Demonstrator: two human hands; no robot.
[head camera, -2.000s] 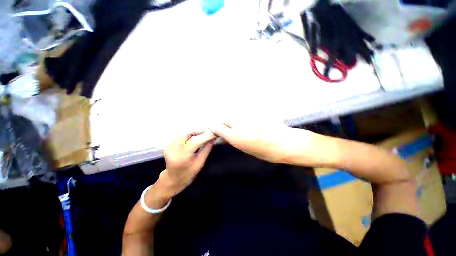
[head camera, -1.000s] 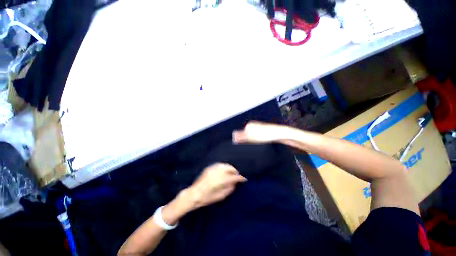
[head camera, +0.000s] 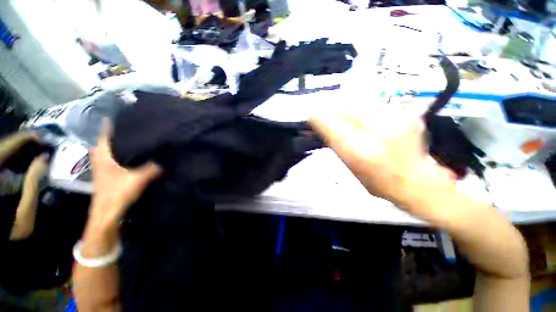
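Note:
A large black garment piece (head camera: 213, 143) is spread between my hands, partly over the table's front edge and partly hanging down. A long narrow part of it reaches up across the white table. My left hand (head camera: 116, 186), with a white band on the wrist, holds its left end; the fingers are partly hidden by the cloth. My right hand (head camera: 378, 149) is at its right side, with the fingertips on a narrow edge. The right hand is blurred and overexposed.
The white table (head camera: 359, 198) runs across the view. A white machine with a blue stripe (head camera: 475, 97) stands right, with black strips (head camera: 454, 143) beside it. Clear plastic bags (head camera: 201, 64) lie behind the cloth. Another person's arms (head camera: 27, 195) show at far left.
The view has swung up and left. My hands, earlier apart over the dark lap, are now wide apart and raised with the black cloth between them. The other person's arms have come into view.

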